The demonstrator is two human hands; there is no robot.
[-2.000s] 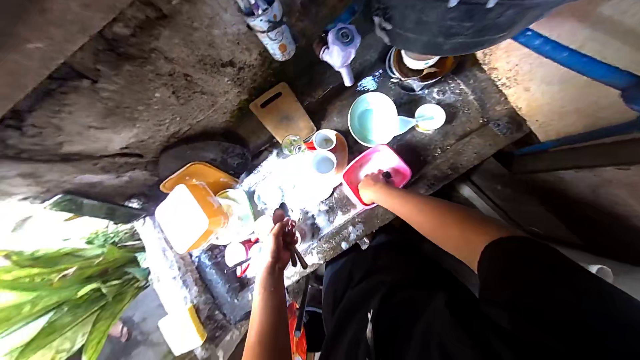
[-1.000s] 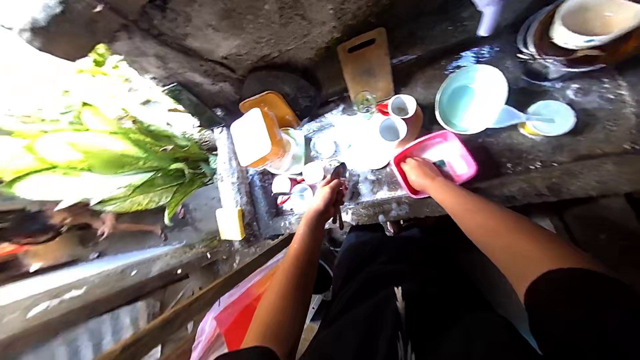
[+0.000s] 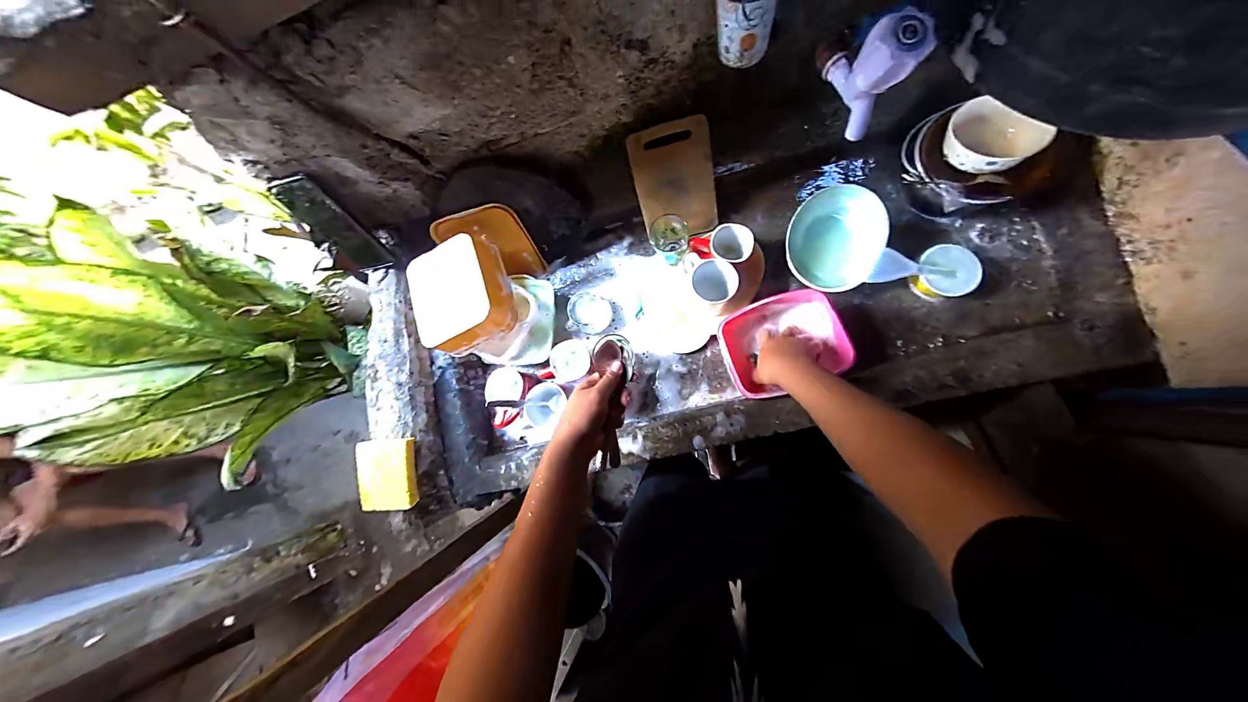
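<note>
My left hand [image 3: 593, 408] is closed around several metal spoons [image 3: 612, 439], held above the near edge of the concrete counter. White and red cups [image 3: 570, 361] stand close beside it, along with a glass. My right hand [image 3: 783, 357] reaches down into a pink plastic basin [image 3: 738, 378]; its fingers are partly hidden, and a small dark thing shows by them, so its hold is unclear. Behind the basin are two mugs [image 3: 715, 281] and a drinking glass [image 3: 669, 235]. A pale green bowl [image 3: 838, 239] sits to the basin's upper right.
Orange-and-white containers [image 3: 450, 292] stand at the left, near a yellow sponge [image 3: 386, 474] on the ledge. A cutting board [image 3: 675, 174] leans at the back. A white tub [image 3: 950, 270], a patterned bowl [image 3: 996, 136] and a purple faucet-like fitting [image 3: 892, 54] are right. Another person's limbs show far left.
My left hand still holds the spoons and my right hand is still in the pink basin. The view has shifted between frames.
</note>
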